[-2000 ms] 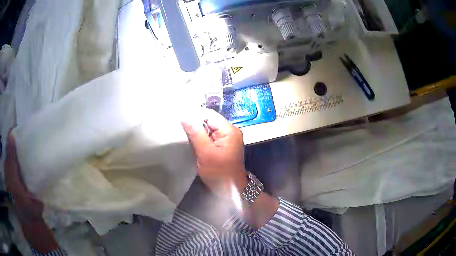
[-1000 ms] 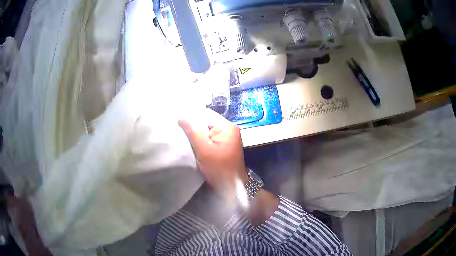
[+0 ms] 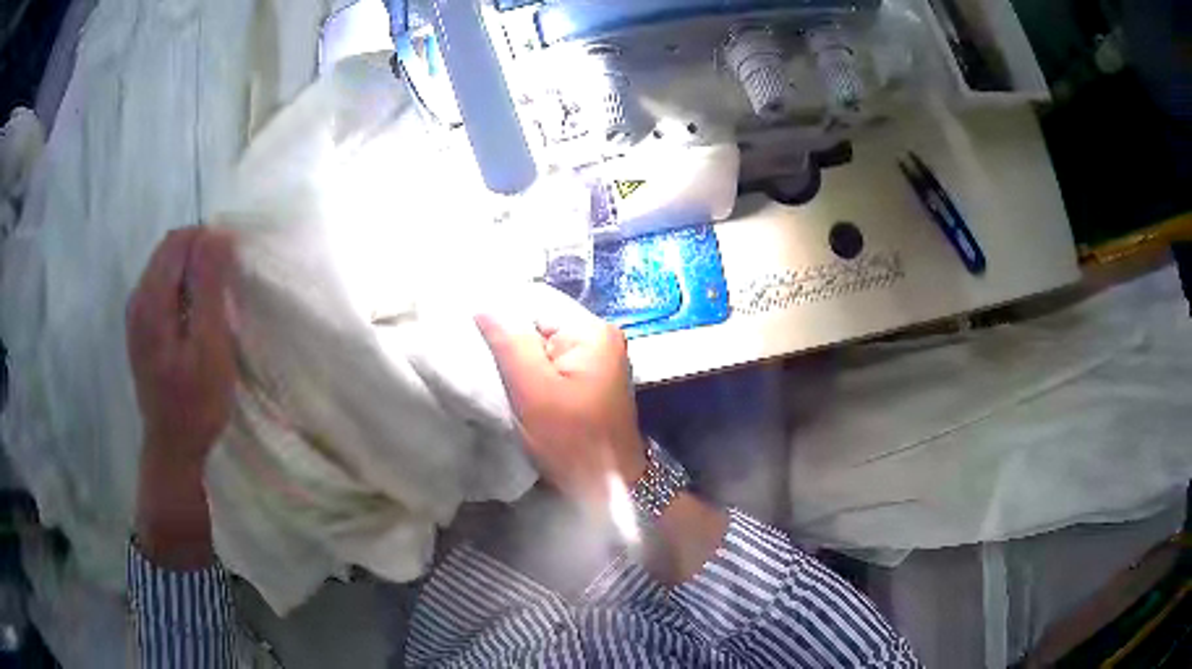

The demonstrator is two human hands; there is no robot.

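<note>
A white garment body (image 3: pixel 340 405) lies bunched over the table's left part and hangs over its front edge. My right hand (image 3: pixel 569 379) pinches its fabric just in front of the needle area of the overlock machine (image 3: pixel 654 105). My left hand (image 3: pixel 190 327) is at the left side of the cloth, fingers closed on it. The needle area is washed out by glare, so the fabric edge there is hidden. The blue plate (image 3: pixel 667 277) lies right of my right fingertips.
Dark blue thread snips (image 3: pixel 944 216) lie on the right of the pale table (image 3: pixel 784 314). Flat white cut pieces (image 3: pixel 993 418) lie right of my lap. More white cloth (image 3: pixel 92 261) hangs at the far left. A tray (image 3: pixel 1013 52) stands at the upper right.
My left hand has come up and inward from the lower left, and the cloth is now bunched between my hands. My right hand has stayed near the needle area.
</note>
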